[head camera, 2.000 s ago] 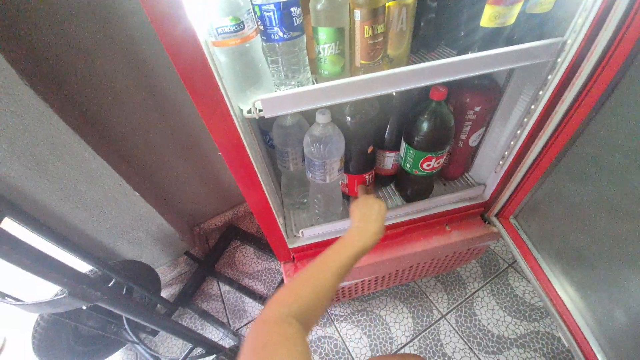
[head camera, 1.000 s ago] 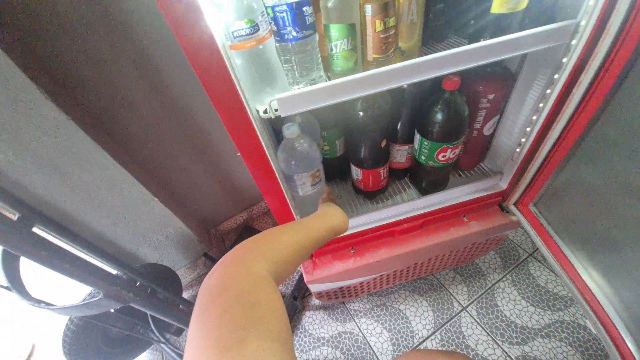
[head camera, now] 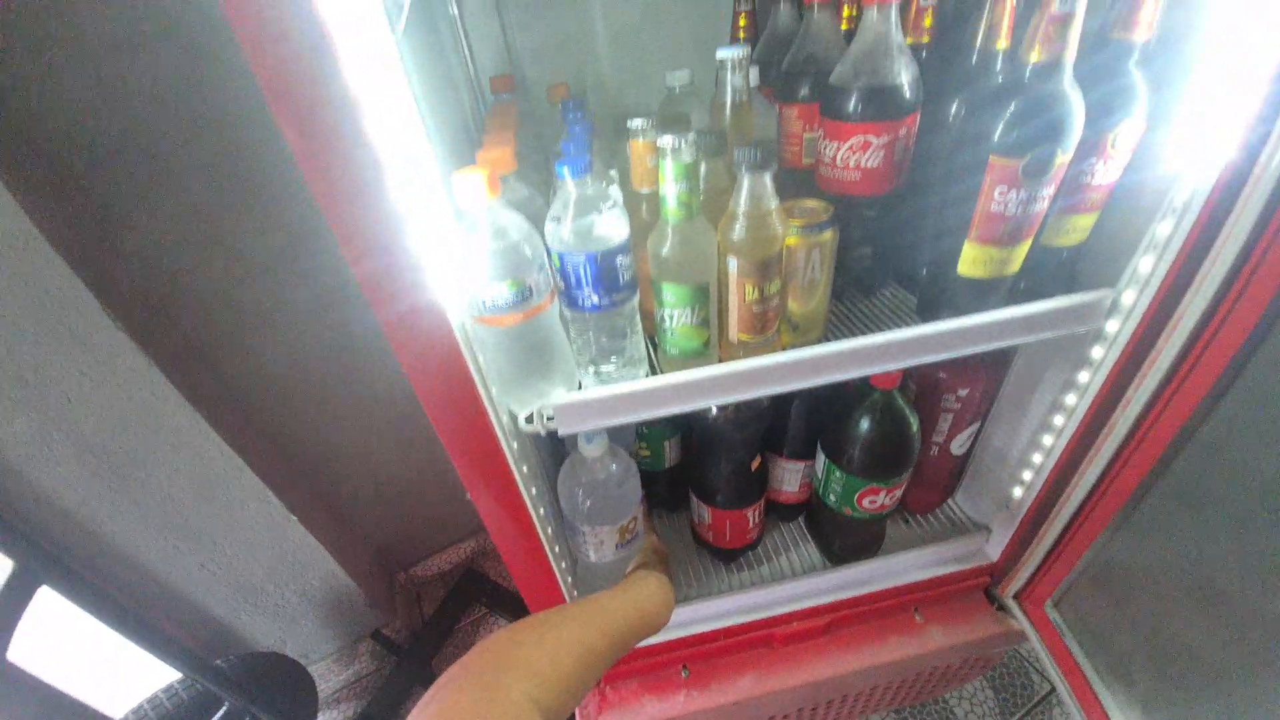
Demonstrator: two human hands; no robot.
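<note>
My left hand [head camera: 650, 565] is at the lower right side of a clear plastic bottle [head camera: 600, 505] with a pale cap, its fingers against the side and partly hidden. The bottle stands upright at the front left of the cooler's bottom shelf. Behind and right of it is a dark bottle with a green label [head camera: 660, 450]. Farther right stand a dark cola bottle with a red label [head camera: 728, 505] and a dark soda bottle with a green label and red cap [head camera: 866, 480]. My right hand is out of view.
Water bottles [head camera: 600, 270], glass bottles and a yellow can [head camera: 806, 265] crowd the shelf above, behind a white shelf rail [head camera: 830, 370]. The open cooler door [head camera: 1160, 560] is at right. A black metal frame [head camera: 440, 620] stands at lower left.
The front clear bottle has shifted left from beside the red-labelled cola, uncovering a green-labelled bottle behind. My left hand has moved left with it. The view now takes in more of the upper shelf.
</note>
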